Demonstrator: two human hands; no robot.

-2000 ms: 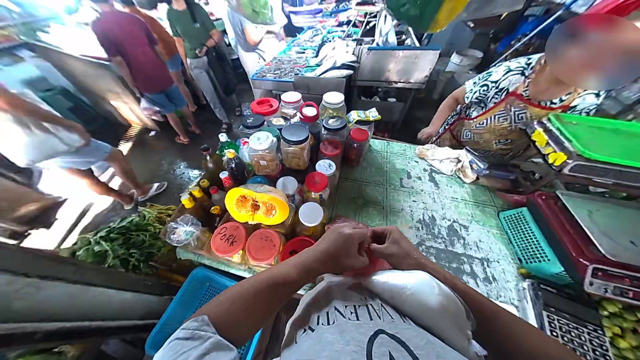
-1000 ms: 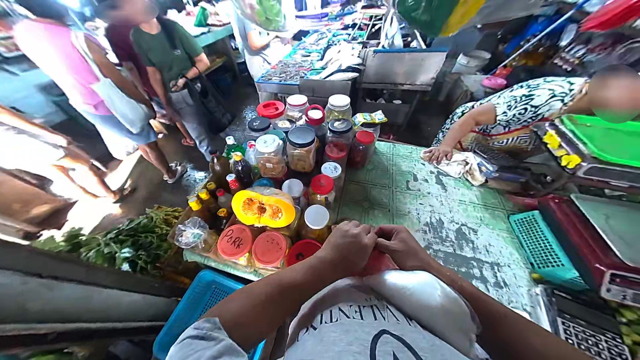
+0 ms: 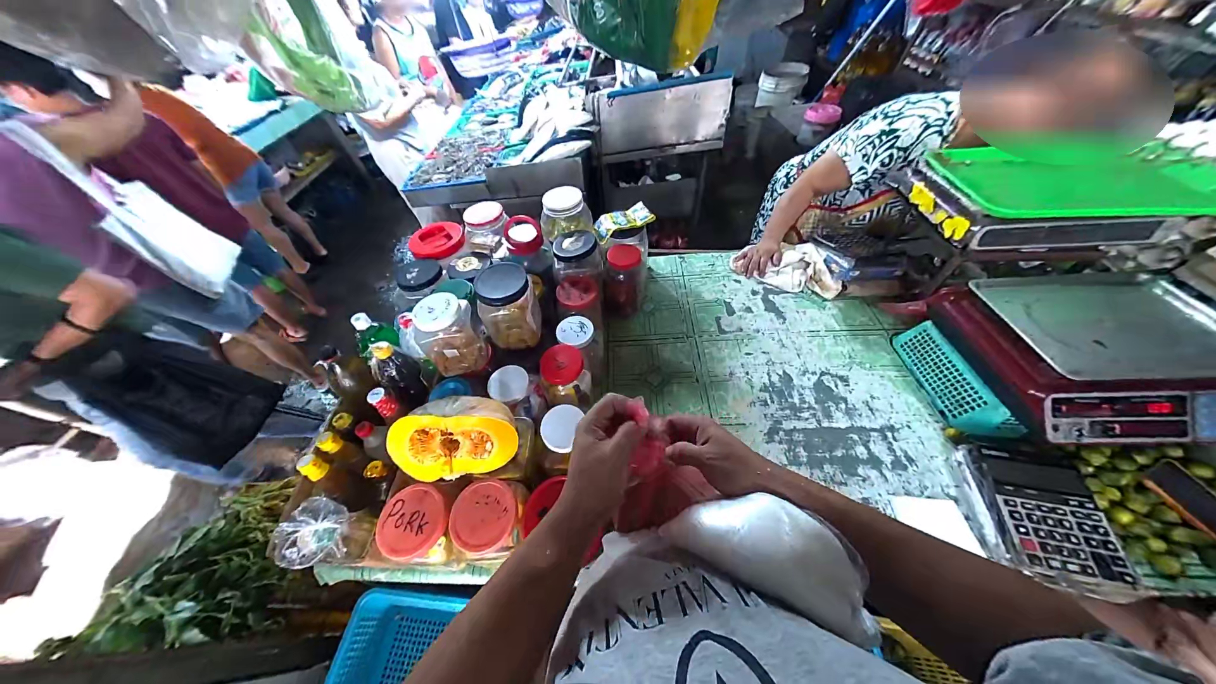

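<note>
My left hand point(image 3: 603, 451) and my right hand point(image 3: 714, 454) are close together above the table's near edge. Both grip a thin red plastic bag point(image 3: 650, 458), with fingers pinching it from each side. The lower part of the red bag hangs between my wrists, against my shirt. A clear plastic bag with white contents point(image 3: 769, 546) rests against my chest below my right hand; whether it joins the red bag cannot be told. Just left of my left hand stand lidded jars, one with a white lid point(image 3: 562, 427), and a halved squash point(image 3: 452, 446) lies among them.
A green, worn tabletop point(image 3: 760, 380) lies ahead. At right are a red digital scale point(image 3: 1073, 351), a teal basket point(image 3: 955, 380), a calculator point(image 3: 1059, 522) and small green fruits. Sauce bottles point(image 3: 332, 465) stand at left, a blue basket point(image 3: 394, 632) below. Across the table a person's hand point(image 3: 757, 258) touches a cloth.
My hands have moved slightly apart, and more of the red bag shows between them. The person across the table leans lower than two seconds ago. Passers-by at left have shifted.
</note>
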